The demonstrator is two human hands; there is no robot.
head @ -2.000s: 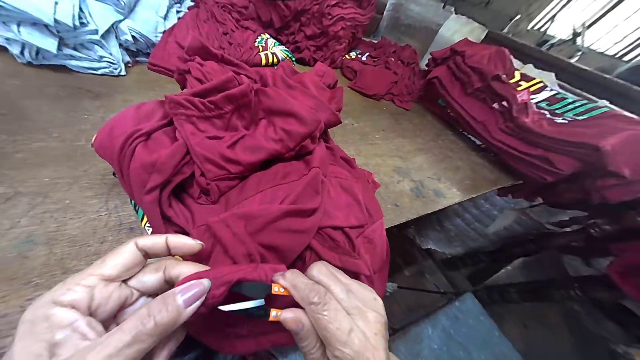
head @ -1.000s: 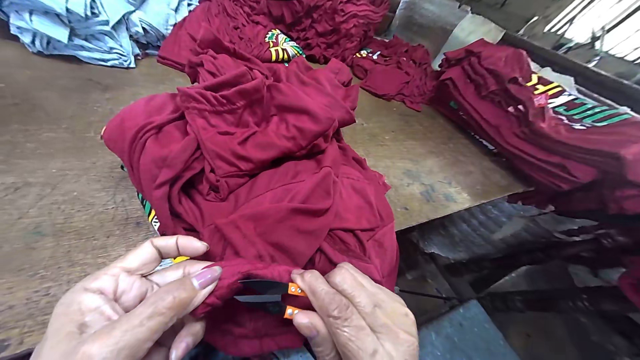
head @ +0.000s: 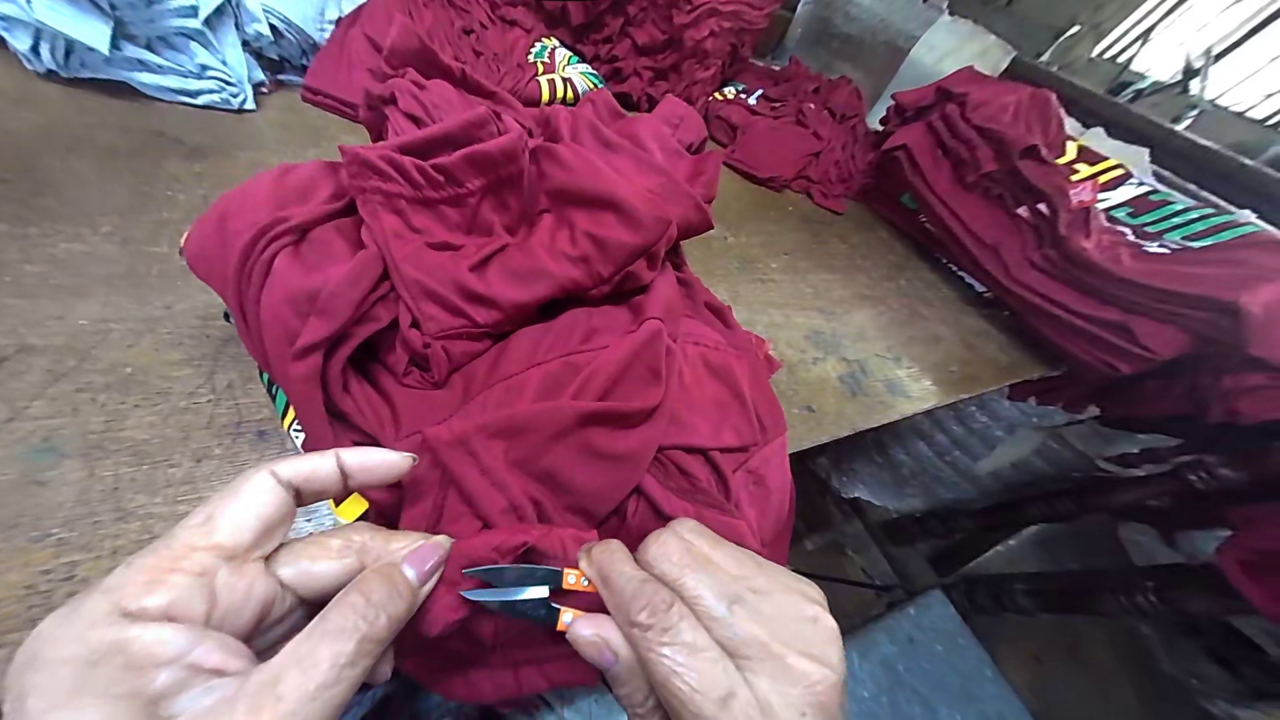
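A maroon knit garment (head: 540, 400) lies bunched on a wooden table, its near edge hanging towards me. My left hand (head: 290, 590) pinches that edge between thumb and fingers, the index finger raised. In my right hand (head: 700, 620) are small thread snips (head: 515, 590) with orange handles, pointing left. Their two dark blades are a little apart, over the maroon cloth beside my left thumb. A yellow and white tag or tape (head: 335, 512) shows behind the left hand.
Light blue cloth (head: 150, 50) is heaped at the far left of the wooden table (head: 110, 260). More maroon pieces (head: 800, 130) lie at the back. A stack of printed maroon garments (head: 1060, 230) stands at the right, past the table's edge. A grey surface (head: 930, 660) is low at the right.
The snips' blades lie more in the open, with a visible gap between them. Both hands stay near the garment's edge, with slightly more space between them than a second ago.
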